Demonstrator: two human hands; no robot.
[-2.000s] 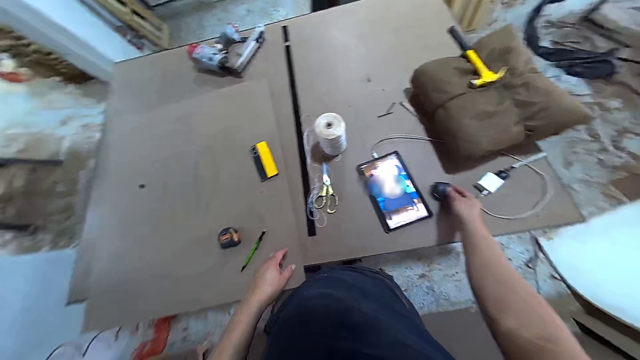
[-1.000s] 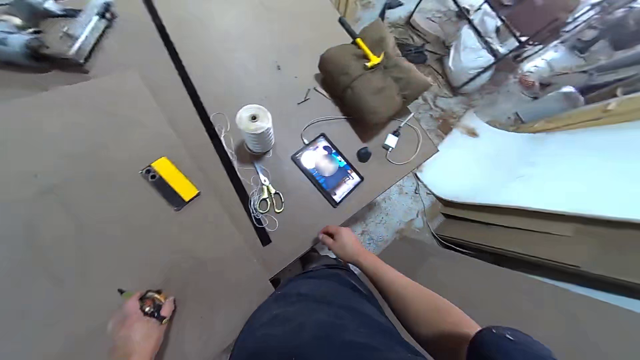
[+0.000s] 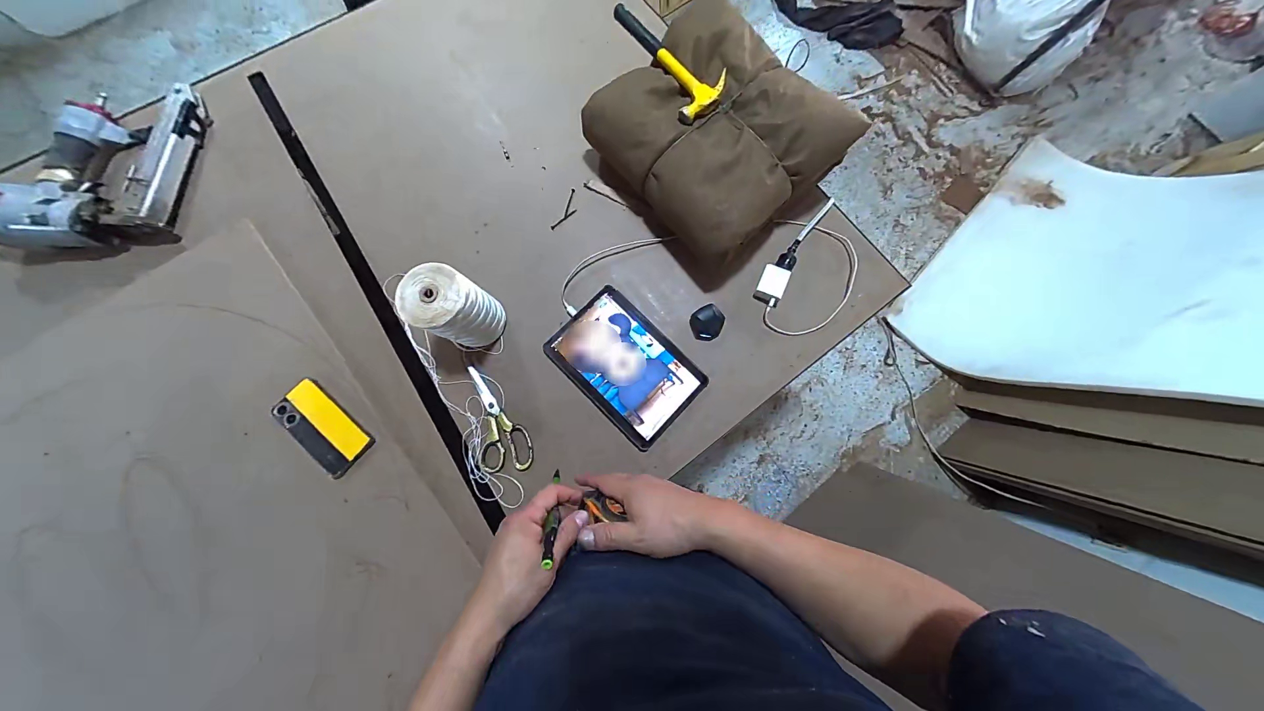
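Note:
My left hand [image 3: 525, 555] holds a green and black pen [image 3: 551, 523] upright between its fingers, just in front of my body. Beside it, my right hand [image 3: 652, 515] is closed around a tape measure [image 3: 600, 508], black and orange. Both hands are close together at the table's near edge. Scissors [image 3: 502, 425] with gold-coloured handles lie just beyond them, on loose white string from a large spool [image 3: 450, 304]. A tablet [image 3: 627, 367] with its screen lit lies past my right hand, with a small black object [image 3: 707, 322] to its right.
On the table [image 3: 415, 128] a yellow-black hammer [image 3: 681, 74] rests on a tied brown bundle [image 3: 721, 138]. A white adapter [image 3: 773, 283] with cable lies near the corner. At left are a yellow-black phone [image 3: 323, 428], a long black strip [image 3: 365, 276] and a nail gun [image 3: 109, 178].
My left hand has brought the pen and tape measure from the left of the table to my body. The tape measure is now in my right hand. The view has shifted.

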